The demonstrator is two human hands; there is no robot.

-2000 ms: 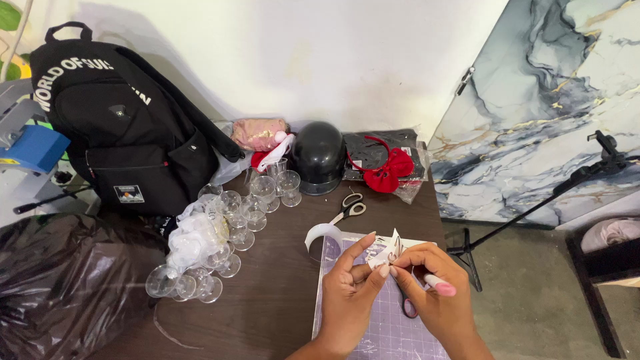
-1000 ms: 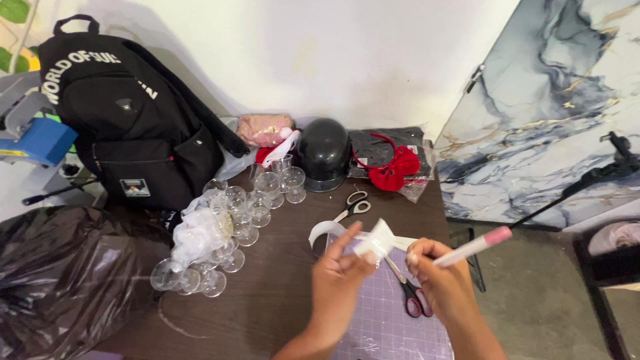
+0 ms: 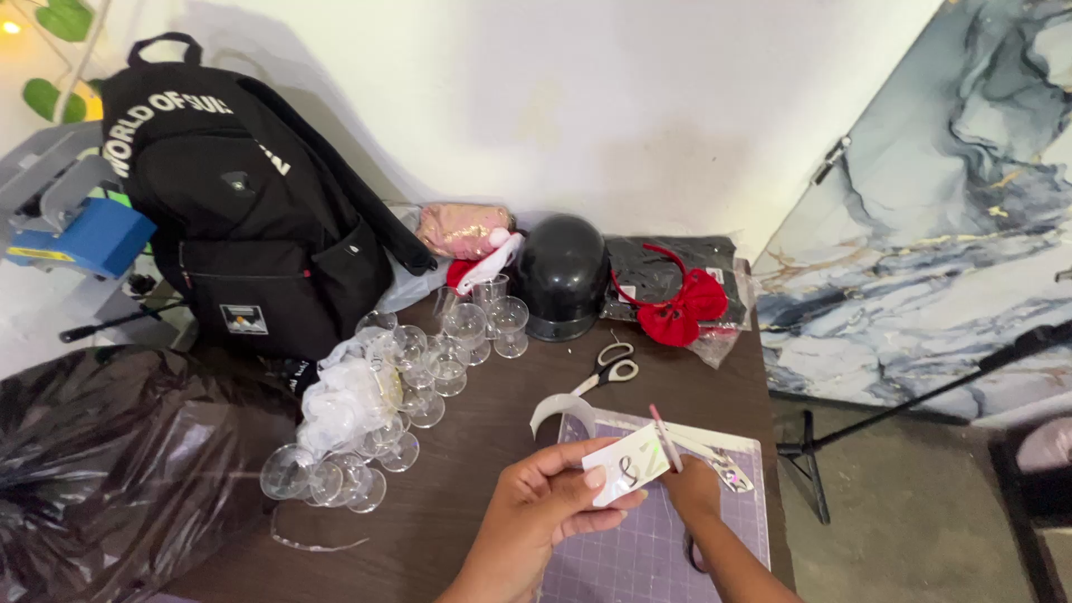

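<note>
My left hand [image 3: 553,502] holds a small white card [image 3: 628,465] with shiny lettering between thumb and fingers, above the purple gridded cutting mat [image 3: 649,557]. Just right of it, my right hand [image 3: 693,490] is closed around a white and pink pen-like tool [image 3: 666,440], which stands up beside the card's right edge. Another strip with shiny marks [image 3: 730,473] lies on the mat beyond the right hand. Dark scissor handles [image 3: 693,553] show partly behind the right forearm. A curled white strip [image 3: 559,406] rests at the mat's back left corner, near black and white scissors [image 3: 615,368].
Several clear plastic cups [image 3: 448,356] stand left of the mat, with a bundle of clear film [image 3: 347,402] among them. Behind are a black helmet [image 3: 563,276], a red bow headband [image 3: 685,306] and a black backpack [image 3: 243,201]. A dark plastic bag [image 3: 126,469] lies left; a black stand [image 3: 808,469] is right.
My left hand has turned the card so its lettering faces up. The pen-like tool, pointing out to the right a second ago, now stands upright beside the card.
</note>
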